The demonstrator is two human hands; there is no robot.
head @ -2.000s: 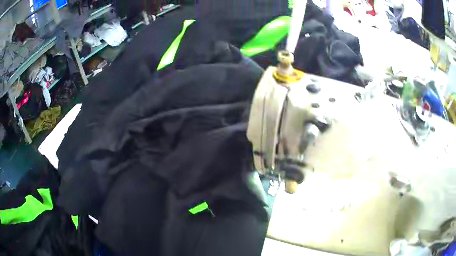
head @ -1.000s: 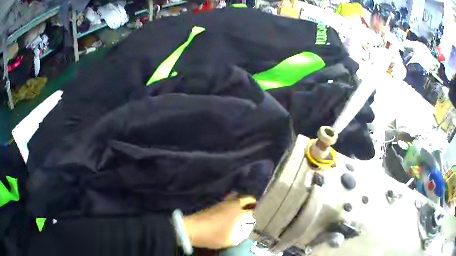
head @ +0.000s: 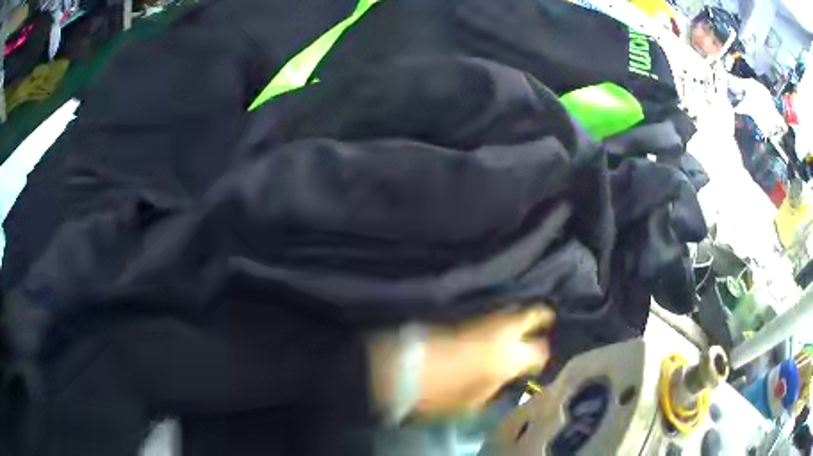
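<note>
A large black garment (head: 383,196) with bright green panels fills the left and middle of the view, wrinkled and heaped. Green lettering (head: 640,53) shows on its far end. My left hand (head: 472,363), blurred, is at the near edge of the cloth, just left of the sewing machine head (head: 597,410). A pale band circles its wrist. Its fingers are bent at the black cloth, but the blur hides whether they grip it. My right hand is not in view.
A brass post with a yellow ring (head: 685,396) stands on the machine head at the lower right. A white piece (head: 36,156) sticks out at the pile's left edge. A person (head: 710,34) is at the far upper right, beyond cluttered items.
My left hand, out of view two seconds ago, came in by the machine and now shows farther right. The view has shifted, putting the machine head lower right. The near cloth folds are bunched differently.
</note>
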